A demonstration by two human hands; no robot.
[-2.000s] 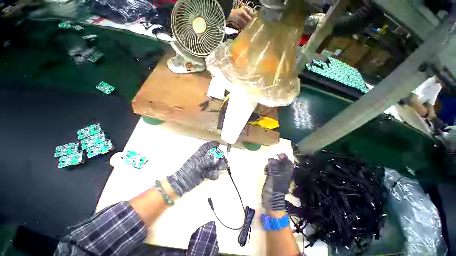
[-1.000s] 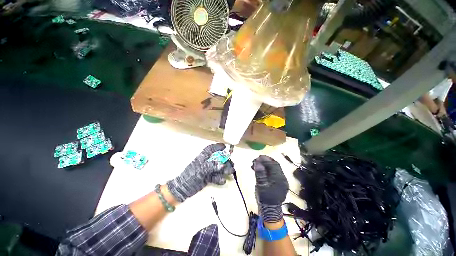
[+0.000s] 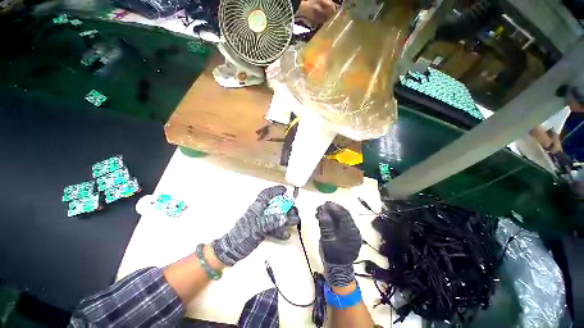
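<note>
My left hand (image 3: 259, 224), in a grey-black striped glove, holds a small green circuit board (image 3: 279, 204) just under the dark tip of the white tapering nozzle (image 3: 308, 154). A black cable (image 3: 303, 246) runs down from the board to a thicker bundled section on the white work board (image 3: 221, 186). Its plug end lies to the left of the bundle. My right hand (image 3: 339, 240), gloved, is right of the cable with its fingers curled; whether it holds anything cannot be seen. Another circuit board (image 3: 169, 205) lies at the work board's left edge.
Several circuit boards (image 3: 102, 186) lie on the black mat at left. A tangled cable pile (image 3: 435, 256) and a clear plastic bag (image 3: 531, 275) are at right. A fan (image 3: 256, 32) stands on the wooden platform (image 3: 211, 122). A metal post (image 3: 486, 138) slants at right. A person's arm shows far right.
My right hand has moved left, closer to the cable and nozzle. My left hand still holds the board under the nozzle. Loose boards on the far green surface have shifted left.
</note>
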